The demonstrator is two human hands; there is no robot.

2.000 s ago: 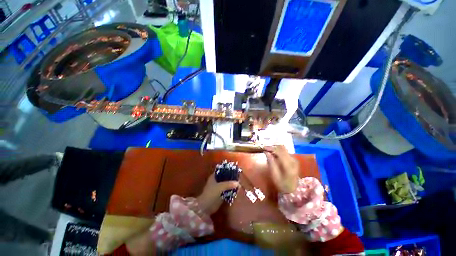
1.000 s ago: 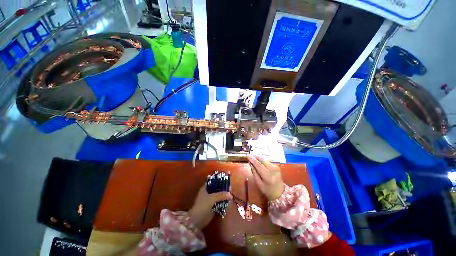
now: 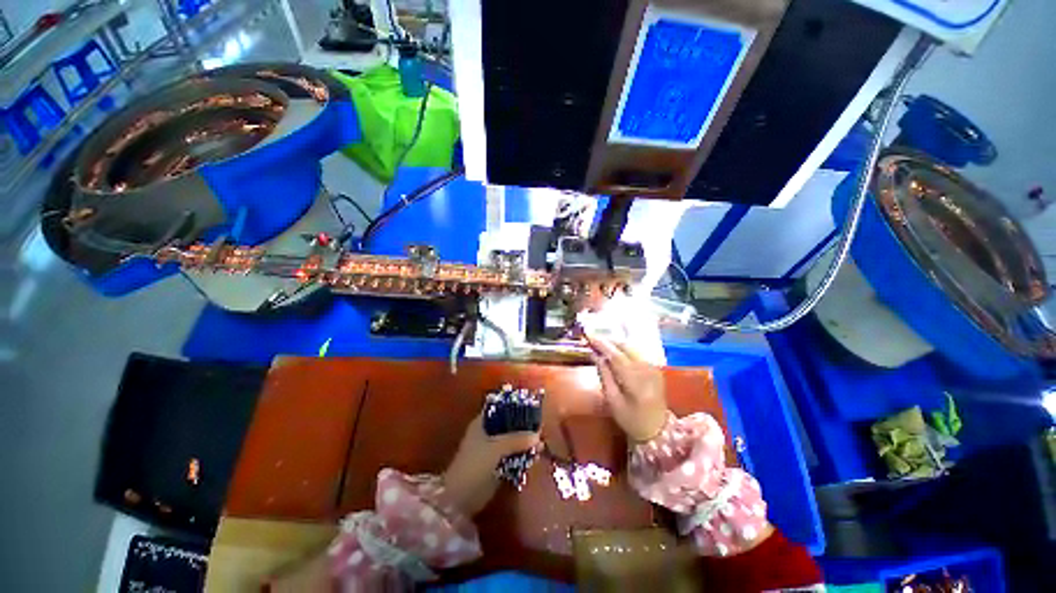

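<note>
My left hand [image 3: 481, 461] is closed around a bundle of short black wires [image 3: 511, 419] with silvery-white tips, above the reddish-brown mat [image 3: 307, 434]. My right hand [image 3: 629, 382] is at the mat's far edge, its fingertips at the brightly lit press die [image 3: 591, 310]. Glare hides whether the fingers hold a piece. Several finished pieces [image 3: 581, 480] with shiny flat ends and dark stems lie on the mat between my hands.
The dark press body [image 3: 544, 116] stands ahead. A feed track [image 3: 405, 276] runs from the left bowl feeder [image 3: 185, 139]. The right bowl feeder [image 3: 961, 243] stands beyond a metal conduit [image 3: 851, 232]. A black tray [image 3: 156, 440] is left, a blue bin [image 3: 785, 446] right.
My right hand has moved forward from the mat's far edge to the die. More shiny pieces lie on the mat than two seconds ago. My left hand still holds the bundle.
</note>
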